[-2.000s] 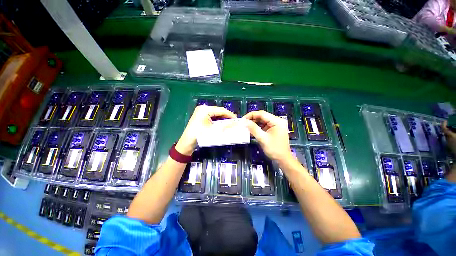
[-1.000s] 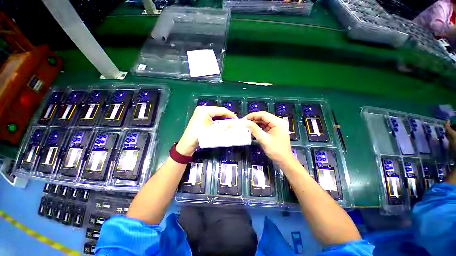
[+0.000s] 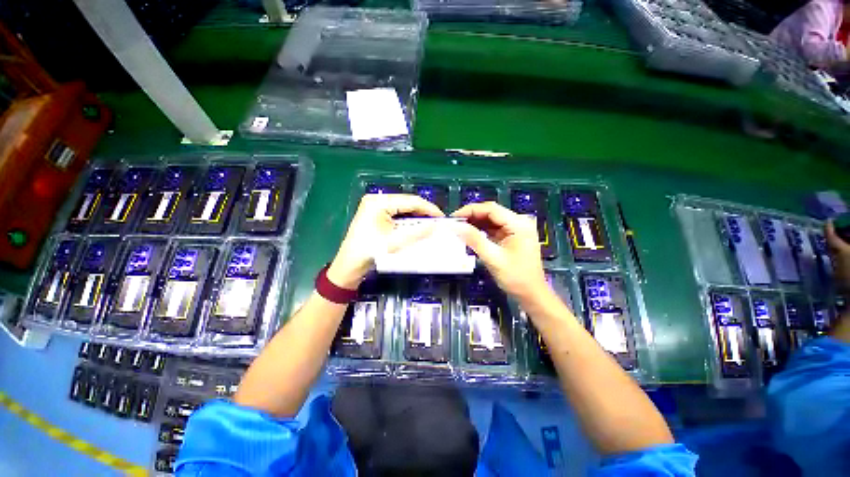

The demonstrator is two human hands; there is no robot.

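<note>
A white backing sheet is held over the middle tray. My left hand, with a dark red band at the wrist, grips its left side. My right hand has thumb and fingertips pinched at its upper right edge; any small sticker there is too small to tell. Below, a clear blister tray holds two rows of dark phone units with white labels, partly hidden by my hands and forearms.
A second filled tray lies left and another right, by another worker's blue sleeve. Thin tweezers lie right of the middle tray. Behind are an empty tray with a white sheet, a metal post and an orange fixture.
The white sheet has shifted slightly right and its face looks flatter. Both hands stay almost in place, fingers at its upper edge.
</note>
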